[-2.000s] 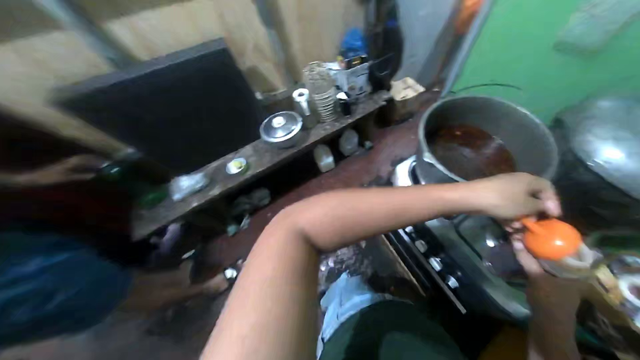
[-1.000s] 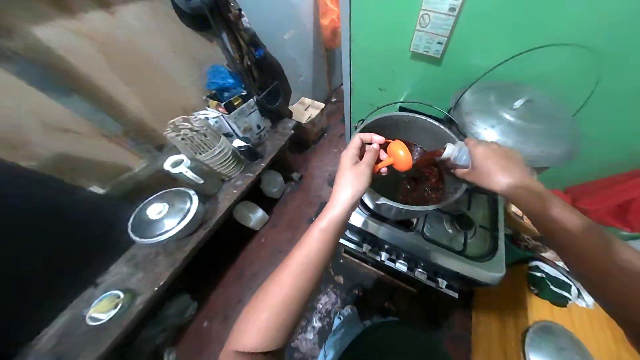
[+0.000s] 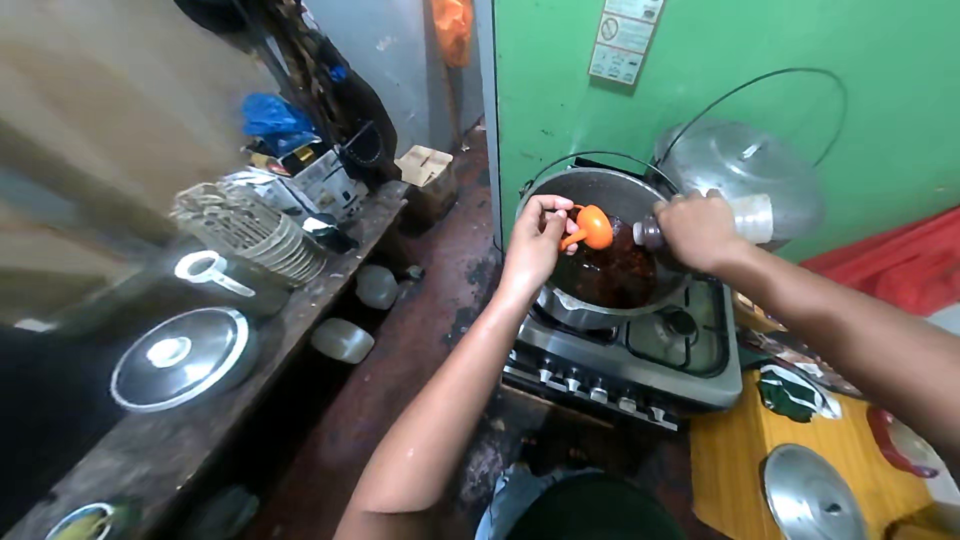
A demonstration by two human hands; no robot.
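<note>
My left hand (image 3: 544, 229) holds an orange plastic funnel (image 3: 595, 227) over the near left part of a large metal pot (image 3: 574, 304). My right hand (image 3: 699, 229) grips a clear plastic bottle (image 3: 752, 217), tipped on its side with its mouth pointing left over the pot, apart from the funnel. Dark reddish-brown liquid with bits in it (image 3: 611, 274) lies inside the pot. The pot stands on the back left of a gas stove (image 3: 671, 379), its wire handle raised behind it. Whether anything flows from the bottle is hard to tell.
A big lidded pot (image 3: 742, 176) stands right of the stove against the green wall. A wooden table (image 3: 724, 465) at the lower right holds a metal lid (image 3: 814, 491) and a green-and-white cloth (image 3: 795, 394). On the left bench (image 3: 307, 307) are a lidded pan (image 3: 184, 360) and a rack.
The view has swung toward the stove. Both hands, earlier together beside the pot, are now apart over it. Dark liquid poured from the bottle one second ago; no clear stream shows now.
</note>
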